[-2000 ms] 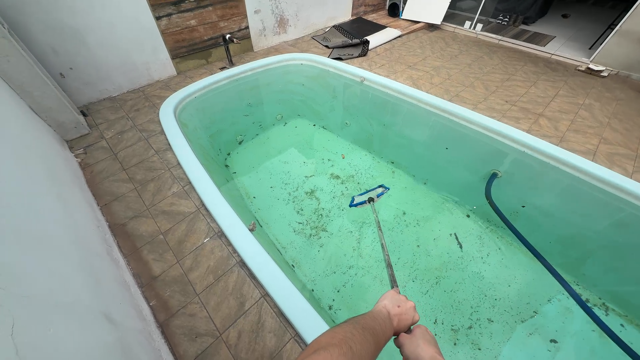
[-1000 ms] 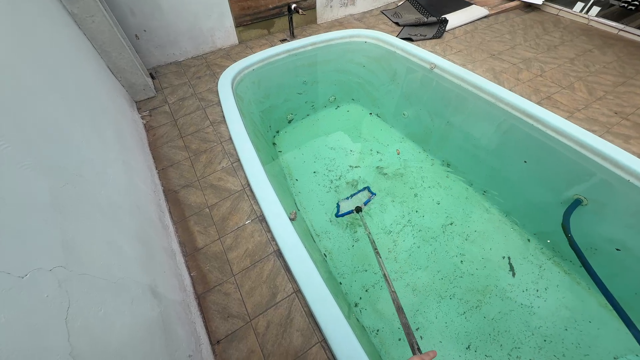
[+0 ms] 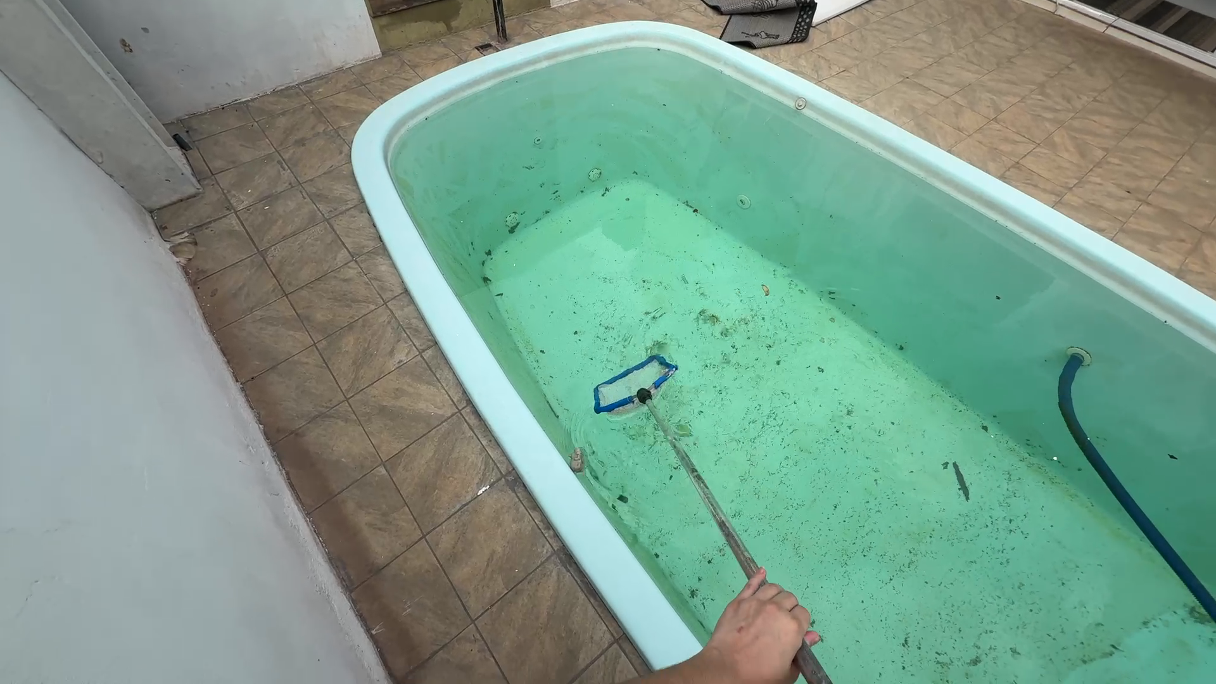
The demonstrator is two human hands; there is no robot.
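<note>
My left hand (image 3: 760, 627) is closed around the metal pole (image 3: 708, 499) of a pool leaf skimmer, low in the view. At the pole's far end the blue-framed skimmer head (image 3: 635, 384) lies tilted in the greenish water, toward the pool's left side. Dark specks and bits of debris (image 3: 708, 318) are scattered over the pool floor around it. A small brown piece (image 3: 577, 460) sits at the left inner wall, nearer to me than the skimmer head. My right hand is outside the view.
The pale rim of the fibreglass pool (image 3: 475, 366) curves around the water. A blue hose (image 3: 1107, 465) runs from a wall fitting on the right. Brown tiles (image 3: 356, 347) separate the rim from a pale wall (image 3: 123, 399) on the left. Dark mats (image 3: 769, 24) lie beyond the pool.
The skimmer head has moved toward the pool's left wall. Both hands showed on the pole two seconds ago; only my left hand shows now. The view has tilted down.
</note>
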